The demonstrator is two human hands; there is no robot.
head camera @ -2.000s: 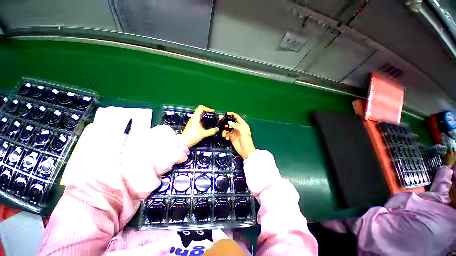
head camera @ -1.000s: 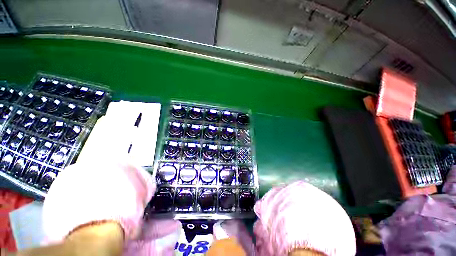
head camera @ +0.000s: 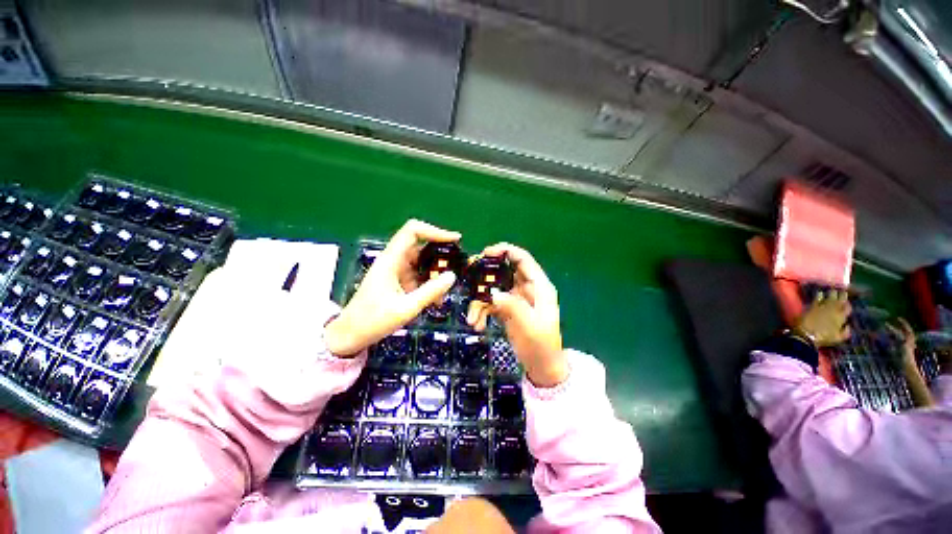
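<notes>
My left hand holds a glossy black round part between thumb and fingers. My right hand holds a second black round part close beside it. Both parts show small orange-yellow glints and are raised over the upper part of the clear compartment tray. The tray is mostly filled with black round parts. One pocket near its right side shows a paler cross-hatched texture. My hands and forearms hide part of the tray.
Trays of black parts lie at left. A white sheet with a dark pen is beside the centre tray. At right are a black pad, a red-orange panel and a neighbour's hands and pink sleeves over another tray.
My hands were near the lower edge, largely out of view; they are now raised over the tray, each with a black part. The neighbour's hands have come into view at right.
</notes>
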